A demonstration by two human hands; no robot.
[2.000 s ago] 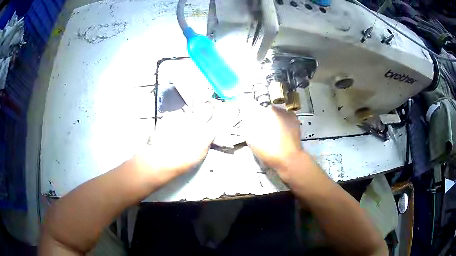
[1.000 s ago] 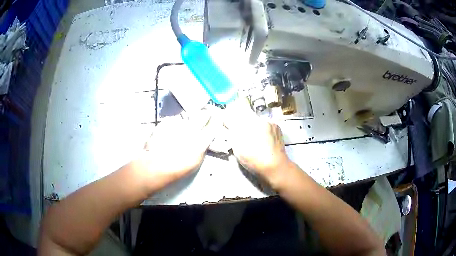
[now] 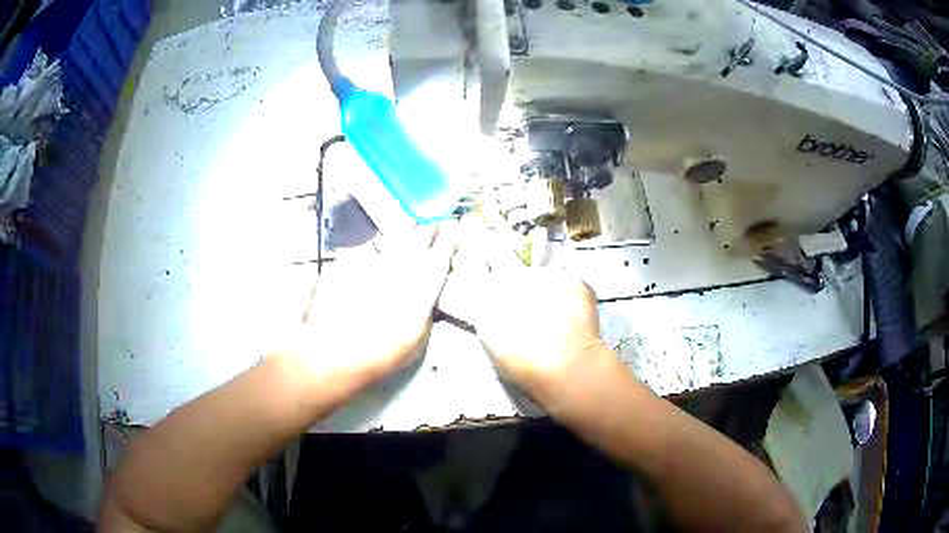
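Note:
My left hand [image 3: 369, 297] lies flat on the white table left of the needle area, its fingers washed out by the lamp. My right hand [image 3: 531, 307] lies close beside it, just in front of the brass-coloured knobs [image 3: 583, 219]. A washed-out fabric piece [image 3: 466, 273] seems to lie between and under my fingers; its edges are mostly lost in glare. The needle and presser foot cannot be made out. The bright blue lamp head [image 3: 398, 156] hangs just above my fingertips.
The white "brother" sewing machine [image 3: 666, 94] spans the back and right. The worn sewing table [image 3: 208, 250] has a chipped front edge. A blue lattice crate [image 3: 36, 302] with pale pieces [image 3: 29, 125] stands left. Pale cloth [image 3: 806, 442] hangs at lower right beside an orange-brown tray rim [image 3: 879, 458].
The lamp and machine head sit further left in the view. My right hand has shifted left and slightly down, closer to my left hand, and the brass knobs show more fully.

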